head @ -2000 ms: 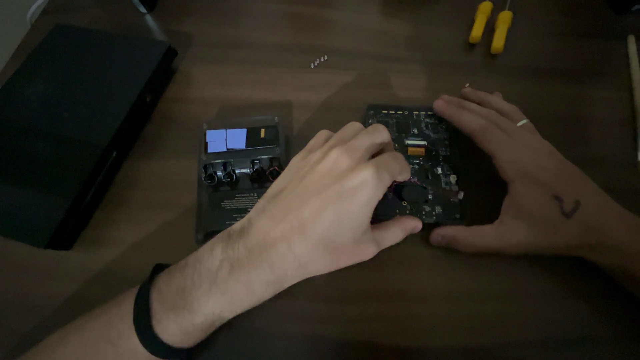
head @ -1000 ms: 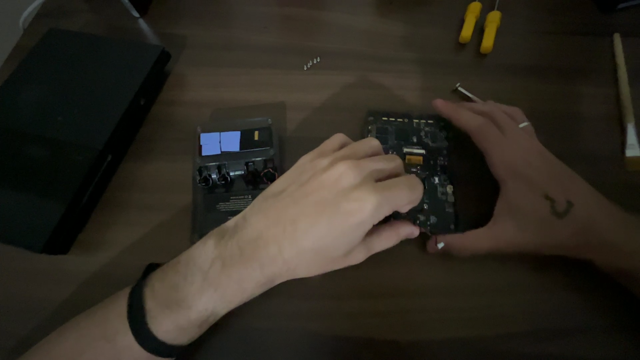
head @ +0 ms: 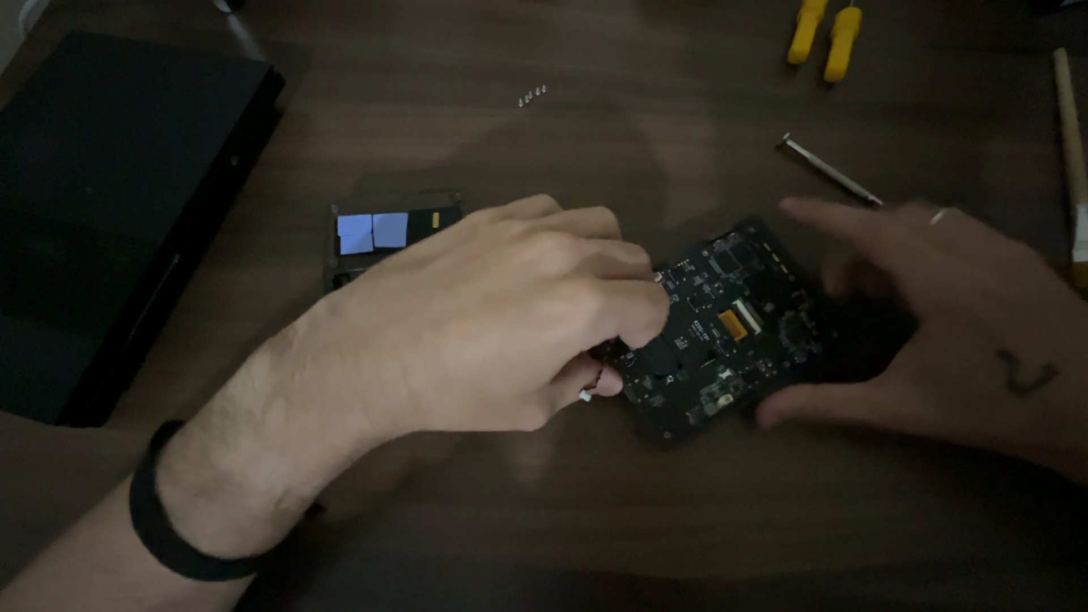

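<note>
My left hand (head: 510,314), with a black wristband, reaches over the left edge of a black circuit board (head: 705,340) that lies turned at an angle. Its fingers are bent at that edge, and a small white connector (head: 586,395) shows by the thumb. What exactly the fingertips grip is hidden. Near the board's right side my right hand (head: 943,314) is blurred, its thumb and index finger spread with nothing seen between them. Partly under my left wrist lies a dark housing with blue pads (head: 374,233).
A black box-shaped device (head: 127,204) lies at the left. Several small screws (head: 531,96) stand at the back. Yellow-handled tools (head: 842,44) are at the back right, a thin metal screwdriver (head: 829,168) before them, and a wooden-handled brush (head: 1073,161) at the right edge.
The circuit board has turned from nearly square-on to a slant. My right hand has come away from its right edge. The metal screwdriver shows more fully than before.
</note>
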